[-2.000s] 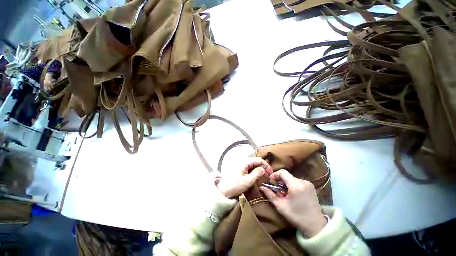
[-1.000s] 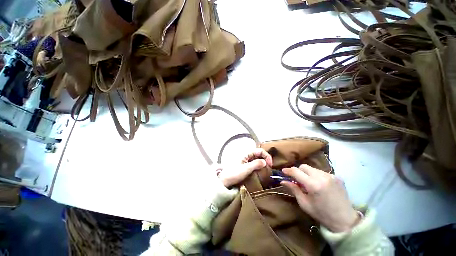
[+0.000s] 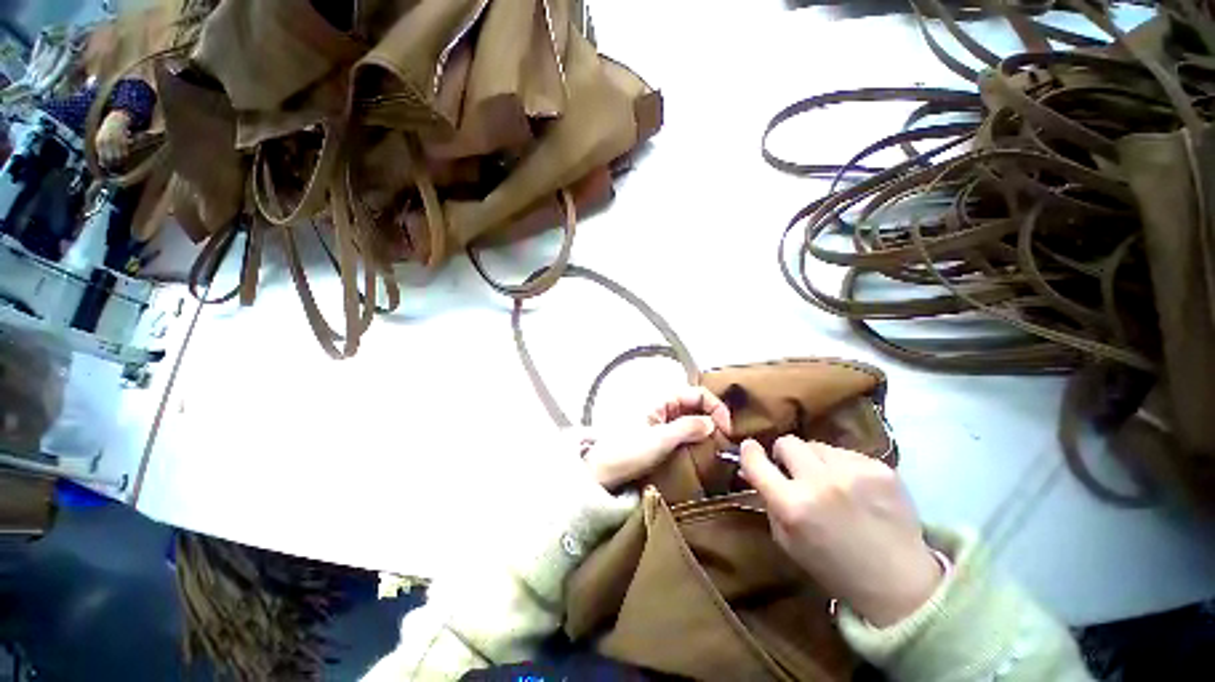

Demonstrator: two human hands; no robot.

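Note:
A tan-brown handbag (image 3: 706, 573) lies at the near table edge with its mouth open and darker brown lining showing. Its narrow strap loops lie on the table beyond. My left hand (image 3: 656, 437) pinches a fold of the brown cloth at the bag mouth. My right hand (image 3: 839, 513) is just to the right, fingers curled around thread snips (image 3: 729, 457). Only a small silvery tip of the snips shows by the pinched cloth; the rest is hidden in the hand.
A heap of brown bags (image 3: 520, 127) with hanging straps lies at the far left of the white table (image 3: 333, 453). A heap of coiled straps (image 3: 973, 227) lies at the right. A strap bundle (image 3: 247, 606) hangs below the table. A person's hand (image 3: 117, 137) shows far left.
The view has shifted, so the heaps sit higher in the picture. My right hand has turned so that its back covers most of the snips. My left hand keeps its pinch on the cloth.

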